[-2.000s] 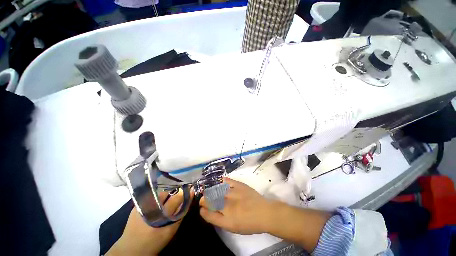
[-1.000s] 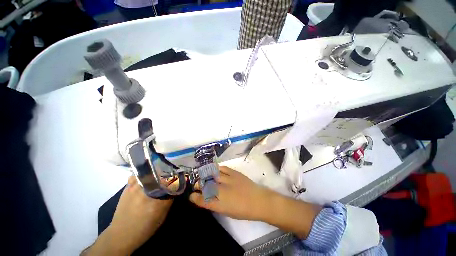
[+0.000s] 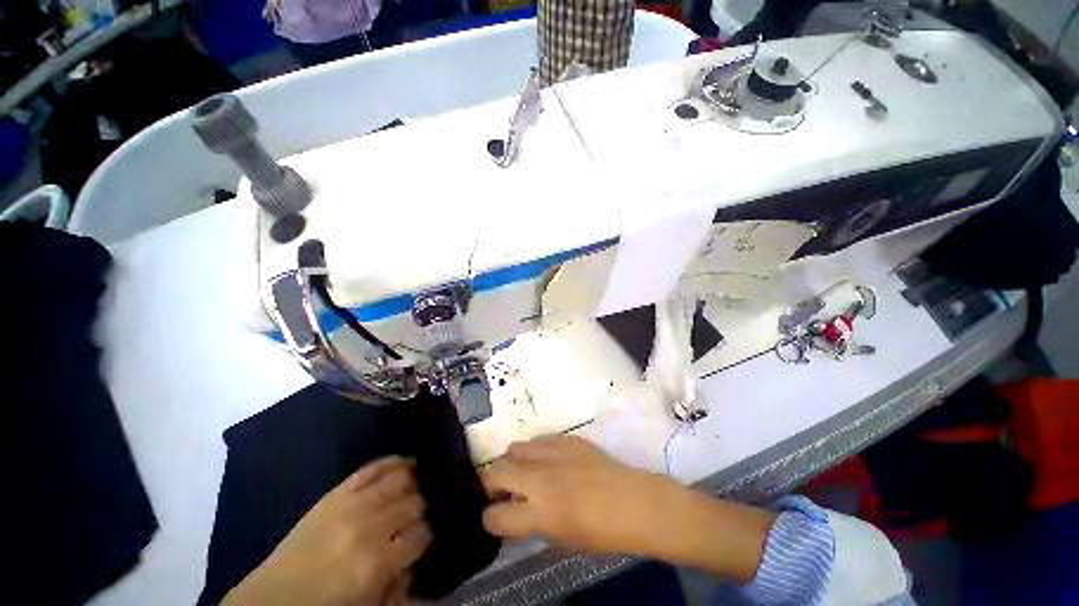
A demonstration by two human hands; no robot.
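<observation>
A black garment panel lies on the white table and runs up under the needle area of the sewing machine. A narrow folded part of the cloth lies between my hands. My left hand rests on the cloth, its fingertips on the left side of that fold. My right hand holds the right edge of the fold between thumb and fingers. Both hands are in front of the needle, towards me. A shiny curved guard hangs at the machine head's left end. The needle tip is too small to make out.
A large black garment pile lies at the left. Small scissors with a red part lie on the bed at right. A white cloth strip and a beige card are by the machine arm. A person's checked sleeve shows behind.
Both hands have moved back from the needle towards me, and the black fold between them now shows. The camera view has shifted, so the machine's needle area is less covered.
</observation>
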